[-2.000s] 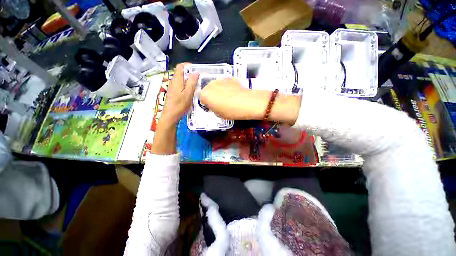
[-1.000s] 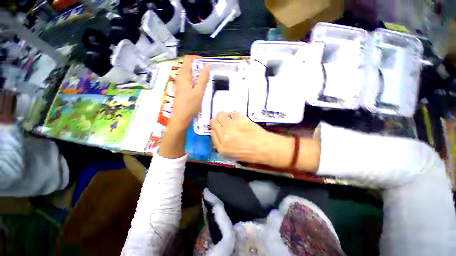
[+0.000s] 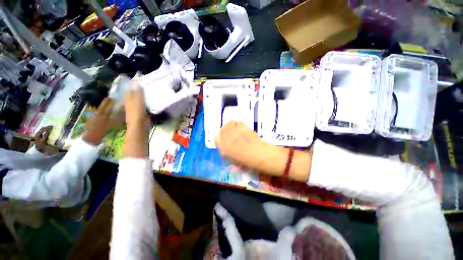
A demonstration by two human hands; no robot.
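Several white open housings stand in a row; the nearest one (image 3: 216,101) is at the left end, with a dark square opening and thin black cable inside. My right hand (image 3: 243,144) is curled at its lower edge; the fingertips are hidden. My left hand (image 3: 135,109) is off the housing, blurred, beside a white camera unit (image 3: 165,84) with a black head. A blurred white thing (image 3: 121,87) is at its fingertips; whether I hold it cannot be told. The other housings (image 3: 289,109) stand to the right.
Another person's hand (image 3: 100,122) is close to the left of mine, with white sleeves below. More camera units (image 3: 223,43) stand at the back left. An open cardboard tray (image 3: 320,28) is behind the housings. The bench's front edge (image 3: 243,187) runs below my right forearm.
My left hand has left the nearest housing and moved left to the camera units. Another person's hand has come in beside it. My right hand stays at the housing's lower part.
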